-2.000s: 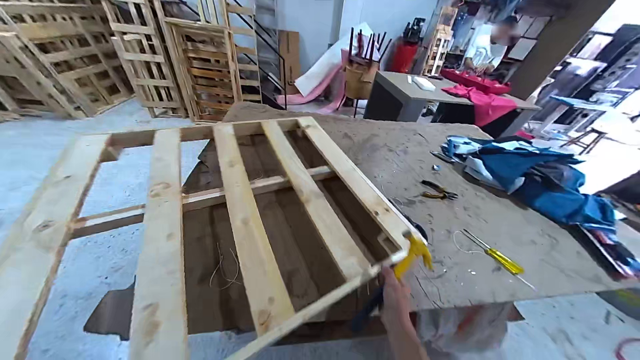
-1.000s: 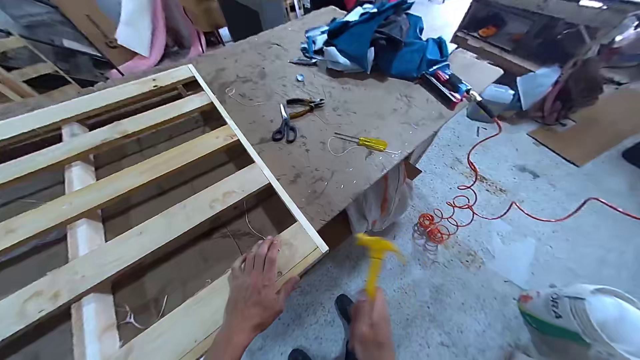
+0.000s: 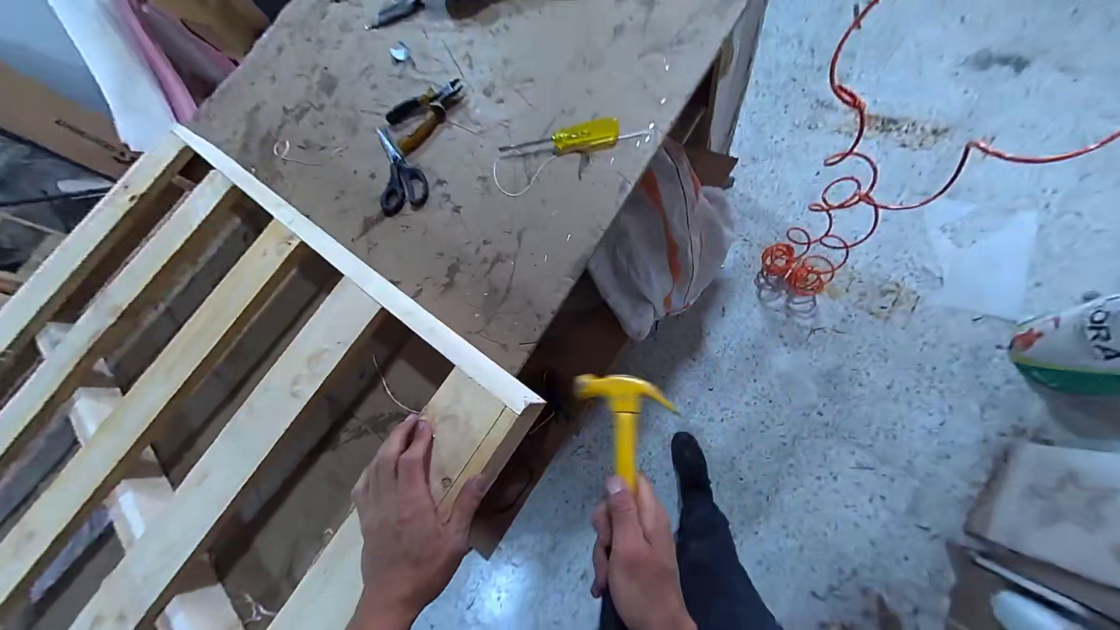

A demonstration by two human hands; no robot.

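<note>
A slatted wooden frame lies on the workbench, its near corner at the bench edge. My left hand grips the frame's end board close to that corner, fingers on top and thumb over the outer side. To its right my right hand is closed around the handle of a yellow claw hammer. The hammer head is held just off the corner, not touching it. Farther up the bench lie scissors, pliers and a yellow-handled screwdriver.
A white sack hangs or rests under the bench edge. On the floor at right is a coiled red air hose. A white bucket or bag with a green band stands at the far right, above a flat board.
Two seconds ago the hammer was over the frame's corner; it is now beside it. My left hand, absent from that earliest frame, is on the end board. The view has turned downward.
</note>
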